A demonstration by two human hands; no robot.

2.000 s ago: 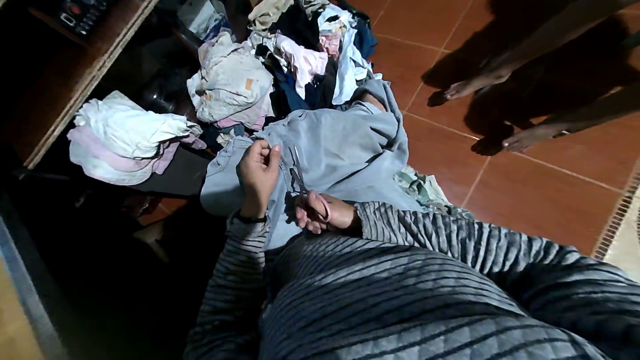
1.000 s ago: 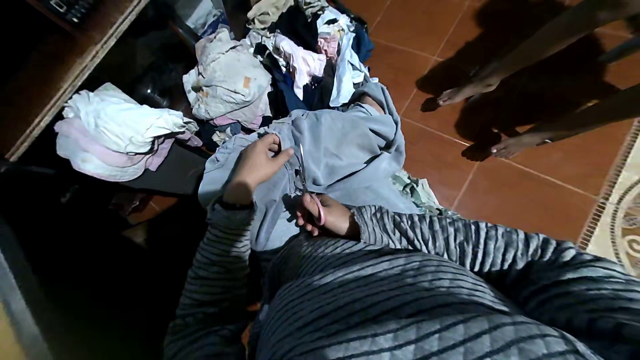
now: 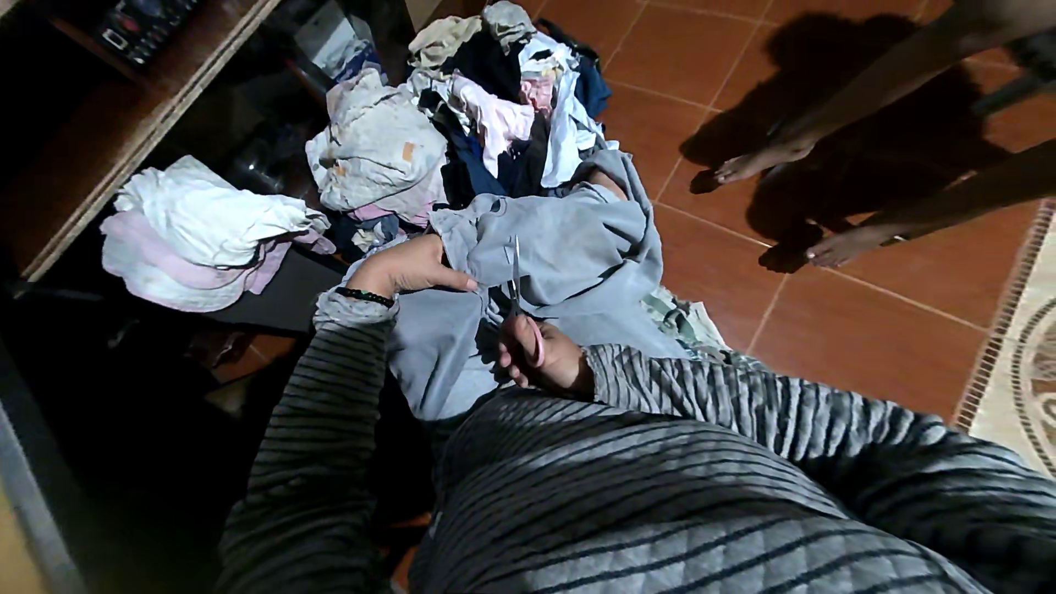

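A grey cloth garment [image 3: 569, 239] lies spread over my lap. My left hand [image 3: 417, 266] rests on its left part, thumb pointing right; its fingers are partly hidden at the cloth's edge, so a grip cannot be made out. My right hand [image 3: 540, 355] holds a pair of scissors [image 3: 516, 285] by the pink handles, with the blades pointing up and away over the grey cloth. How far the blades are apart is hard to tell.
Beyond the garment lies a pile of mixed clothes [image 3: 495, 124] with a beige cloth bundle [image 3: 375, 148]. White and pink cloths [image 3: 206, 223] sit at left, near a wooden shelf edge [image 3: 148, 140]. Another person's bare feet [image 3: 850, 245] stand on the tiled floor [image 3: 874, 305] at right.
My left hand was raised and curled two seconds ago; it has come down onto the grey cloth with its thumb extended. My right hand has kept the scissors.
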